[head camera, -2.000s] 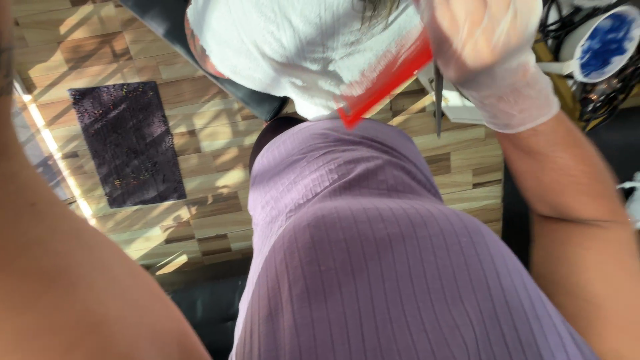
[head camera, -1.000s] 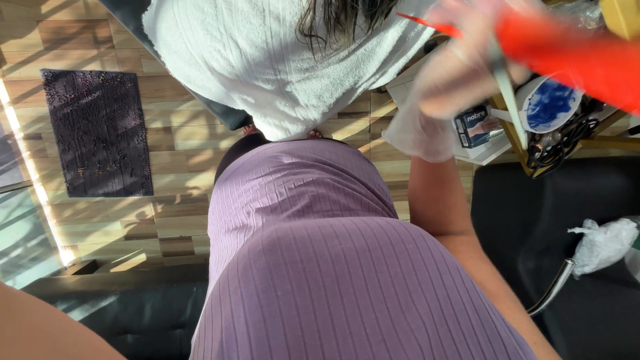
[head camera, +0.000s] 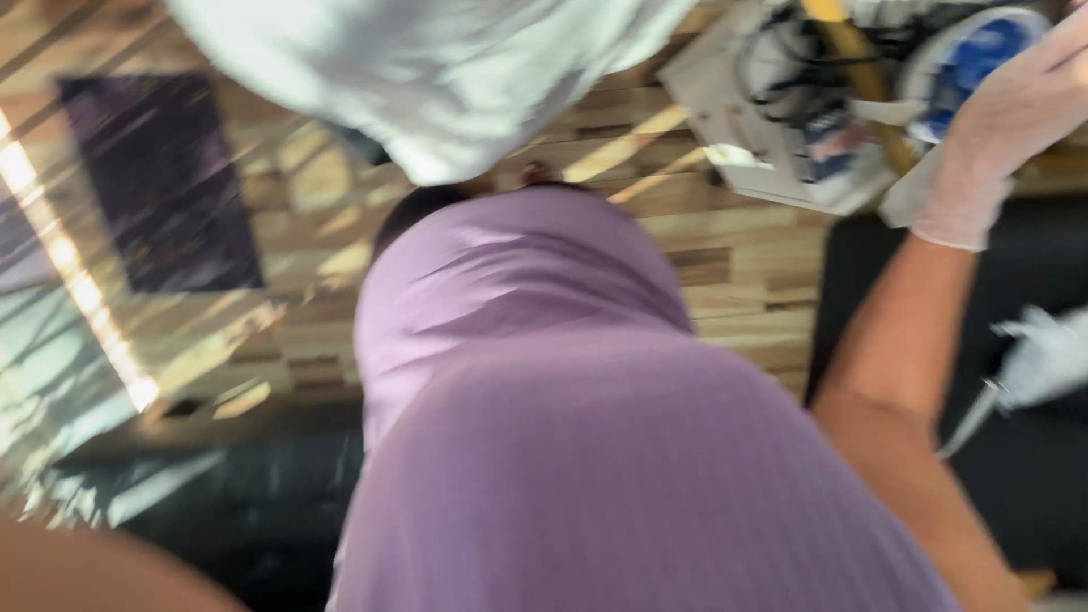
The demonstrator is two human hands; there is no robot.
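My right hand (head camera: 1011, 119), in a translucent glove, reaches to the upper right edge, where the frame cuts off its fingers; what it holds cannot be seen. It is beside a white bowl (head camera: 1024, 21) with blue paste inside. A pale handle (head camera: 888, 112) sticks out from the bowl's left side. Only part of my left arm (head camera: 93, 565) shows at the lower left, and my left hand is outside the frame. A white towel (head camera: 408, 76), draped over a person, hangs at the top centre.
Below the bowl and hand is a black padded seat (head camera: 884, 263). A white tray (head camera: 765, 174) at the upper right carries black cables (head camera: 769, 64) and a small box (head camera: 829, 149). A dark mat (head camera: 166, 187) lies on the wood-patterned floor at left. Crumpled white plastic (head camera: 1045, 357) is at right.
My right hand has moved from near the towel to beside the bowl at the right. The red tool seen with it earlier is out of view now.
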